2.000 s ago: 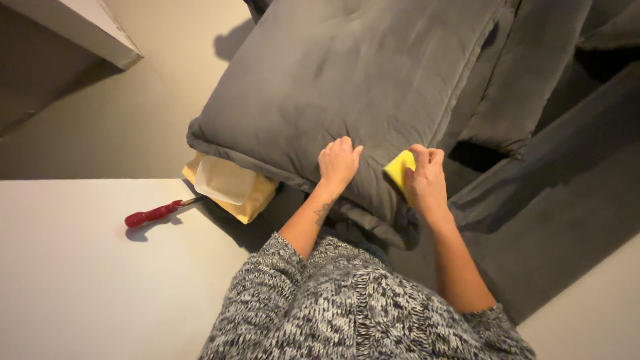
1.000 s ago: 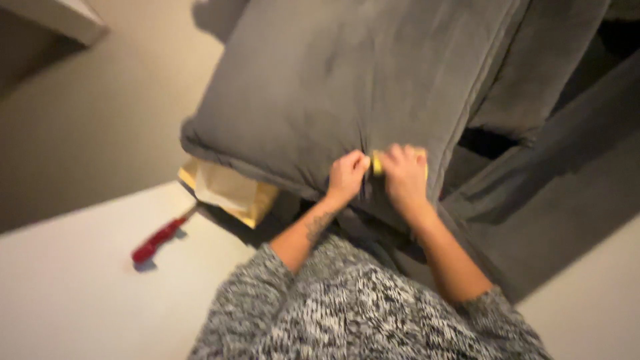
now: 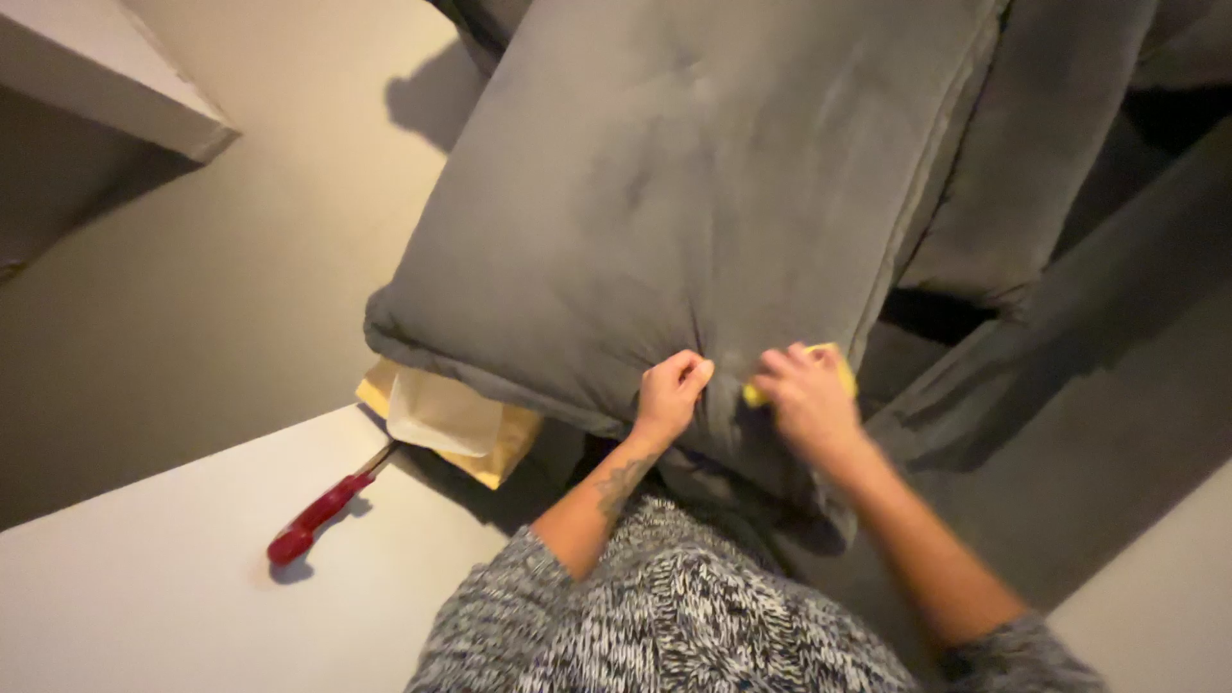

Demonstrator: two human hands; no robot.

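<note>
A large grey upholstered cushion (image 3: 616,192) fills the middle of the view. Near its front edge my left hand (image 3: 671,390) pinches the fabric, which puckers in folds around my fingers. My right hand (image 3: 813,404), slightly blurred, holds a yellow sponge or cloth (image 3: 843,373) against the cushion, to the right of my left hand. Part of the yellow piece is hidden under my fingers.
At the left lies a red-handled tool (image 3: 318,520) with a metal shaft on a white surface (image 3: 144,597). A translucent plastic container (image 3: 445,414) on yellow material (image 3: 515,448) sits by the cushion's corner. More grey cushions (image 3: 1039,164) are at the right.
Two seconds ago the yellow piece was held apart from my left hand; a second ago it was close beside it, and now my right hand is farther right again.
</note>
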